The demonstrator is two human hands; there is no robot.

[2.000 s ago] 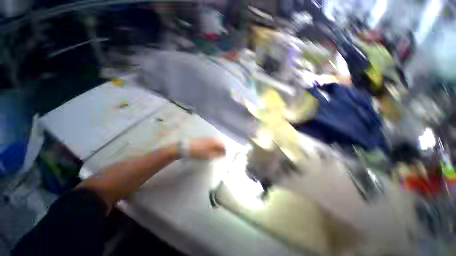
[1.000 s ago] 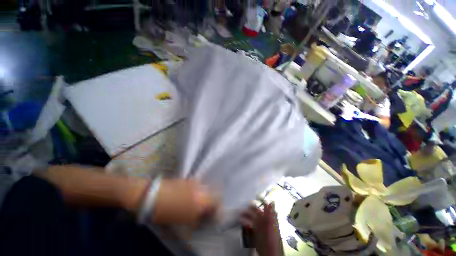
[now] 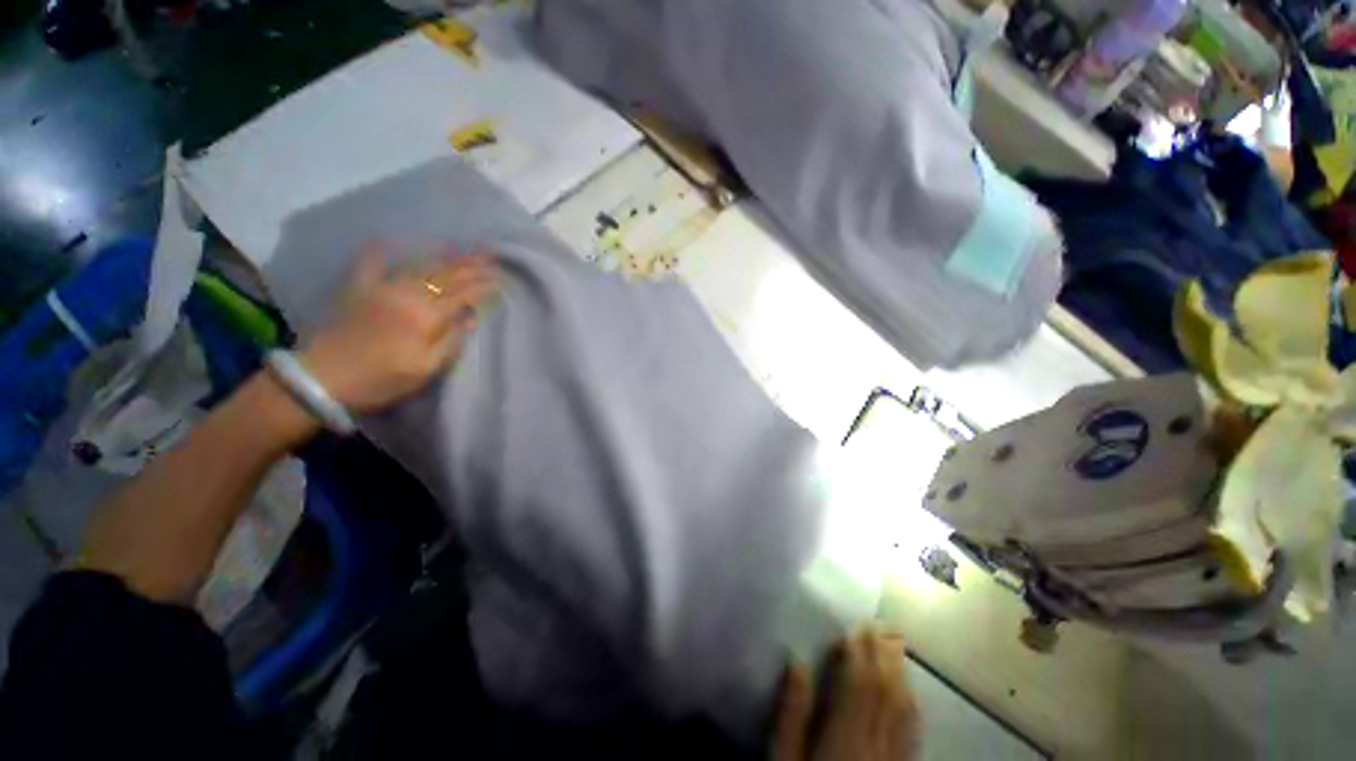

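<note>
A grey fabric panel (image 3: 595,446) lies over the table's front part and hangs over its front edge. My left hand (image 3: 394,327), with a ring and a white wristband, lies flat on the panel's left part with fingers spread. My right hand (image 3: 851,699) is at the bottom, cut off by the frame edge, at the panel's lower right corner near a pale green patch (image 3: 836,595); its grip is unclear. The sewing machine head (image 3: 1101,461) is right of the panel, its needle area brightly lit.
A grey fabric heap (image 3: 833,164) with a pale blue-green tag (image 3: 993,238) lies at the back. A yellow petal-shaped peel (image 3: 1264,402) sits on the machine head. A blue basket (image 3: 335,595) with scraps stands at left below the table. Dark blue cloth (image 3: 1190,238) lies at back right.
The grey panel has come down from the back heap to the front of the table. My left hand has moved up and left and now lies spread on it. My right hand has moved slightly lower right.
</note>
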